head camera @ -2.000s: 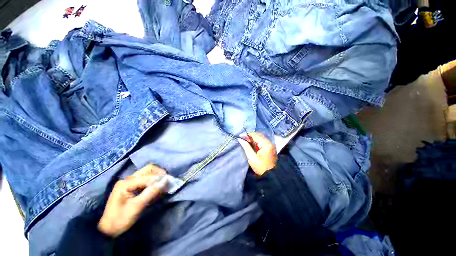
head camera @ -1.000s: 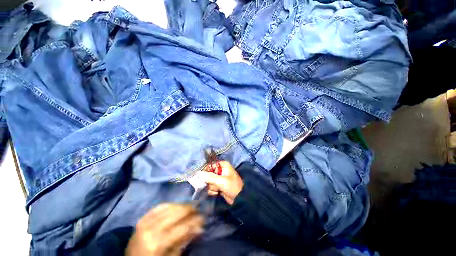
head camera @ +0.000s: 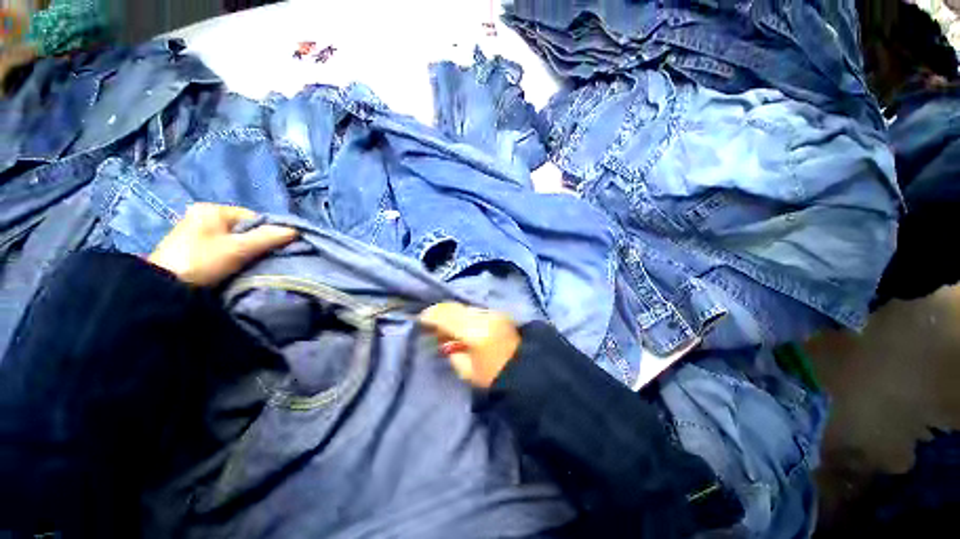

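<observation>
The denim garment lies nearest the body, its duller grey-blue inside showing, with a curved pale-stitched seam between my hands. My left hand grips its upper edge at the left. My right hand pinches the fabric at the seam's right end. A small bit of red shows between the right fingers, from the snips; their blades are hidden. Brighter blue denim lies just beyond the hands.
Lighter blue garments heap at the right, with darker stacked garments behind them. Greyer denim lies at the left. Small red scraps lie on the white table. Brown floor shows at the right.
My left hand has moved up and left and now grips the garment's edge. The garment is lifted and turned over its front band, and the curved seam has come into view. The view has shifted.
</observation>
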